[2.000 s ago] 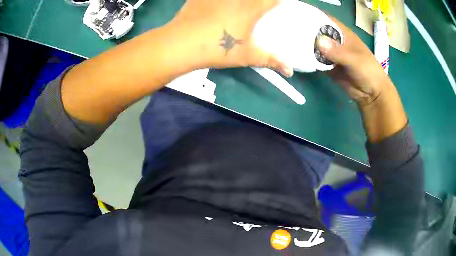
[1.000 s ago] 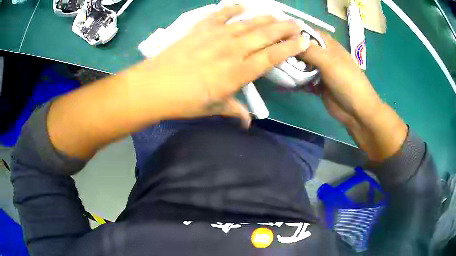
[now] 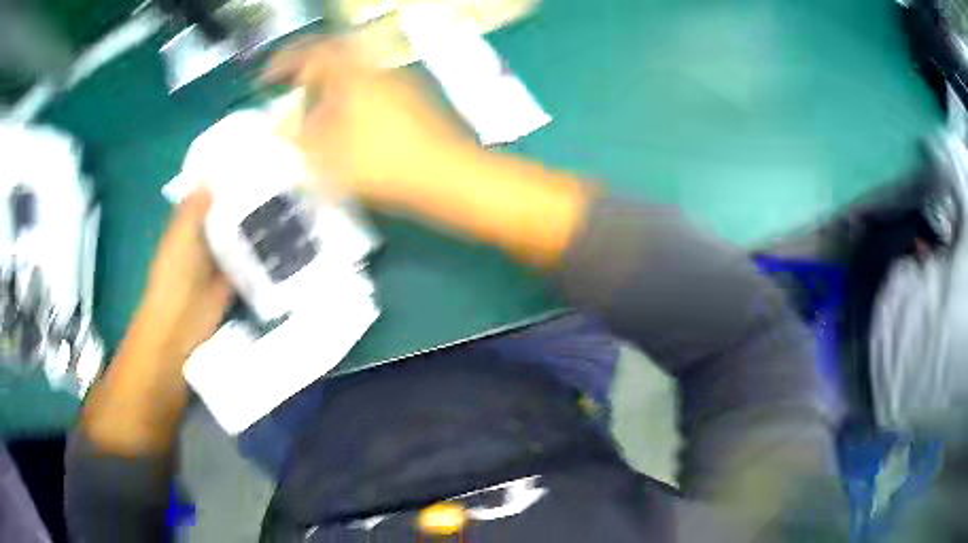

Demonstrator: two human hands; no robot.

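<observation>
The frame is blurred. A white camera unit point(image 3: 236, 217) with a dark rectangular patch is in front of me at the left, its white L-shaped end piece point(image 3: 281, 350) towards me over the bench edge. My left hand point(image 3: 191, 265) holds the unit's left side, its fingers partly hidden behind it. My right hand point(image 3: 345, 122) is at the unit's upper right; its fingertips are blurred, and I cannot tell whether it grips the unit.
A white tube point(image 3: 478, 85) lies on the green bench point(image 3: 679, 117) beyond my right forearm, by a tan cardboard scrap point(image 3: 504, 13). White units point(image 3: 42, 233) are piled at the left. A grey-white box point(image 3: 228, 48) stands at the back. A blurred white-grey shape point(image 3: 913, 329) is at the right edge.
The view has swung, so the bench things appear shifted. The unit now shows its dark patch and end piece. My left hand has moved from over the unit to its left side.
</observation>
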